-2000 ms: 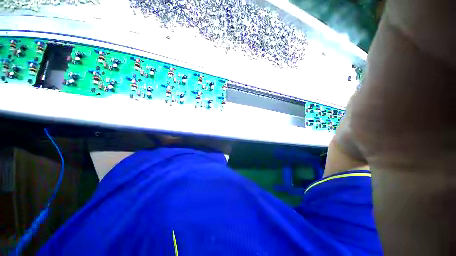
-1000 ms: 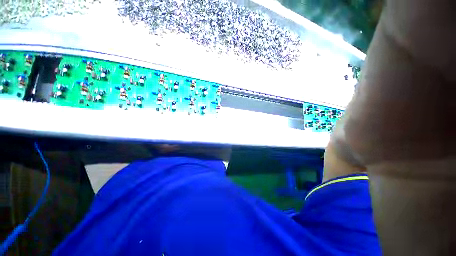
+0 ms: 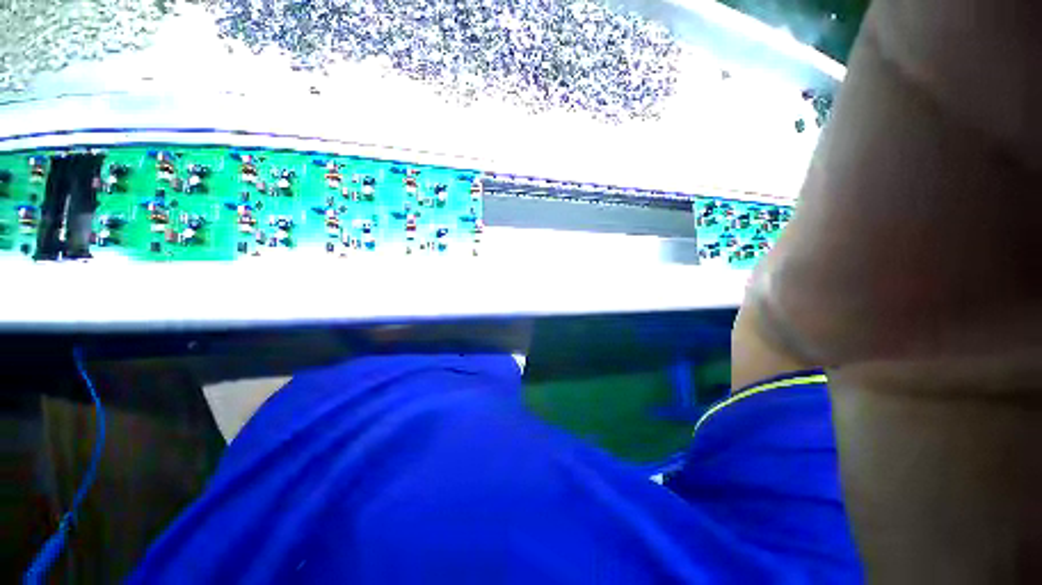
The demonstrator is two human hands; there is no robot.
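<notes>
A green printed circuit board (image 3: 286, 203), dotted with small parts, lies in the track along the bench's near edge. A second board (image 3: 743, 232) lies further right, partly covered by skin. Another board (image 3: 16, 203) is cut off at the left edge. My right arm, perhaps with part of the hand (image 3: 937, 263), fills the right side, very close and blurred. No fingers can be made out, so its grip is hidden. My left hand is not in view.
Open track (image 3: 588, 217) shows between boards. A large silver-purple component heap (image 3: 480, 51) and a paler heap (image 3: 74, 40) lie on the white tray (image 3: 400, 126). Small dark pieces (image 3: 811, 103) lie at right. A blue cord (image 3: 94, 440) hangs below the bench.
The view has tilted, so the bench edge looks more level. The middle board sits further left, with a wider gap to the right board. My right arm stays close to the camera.
</notes>
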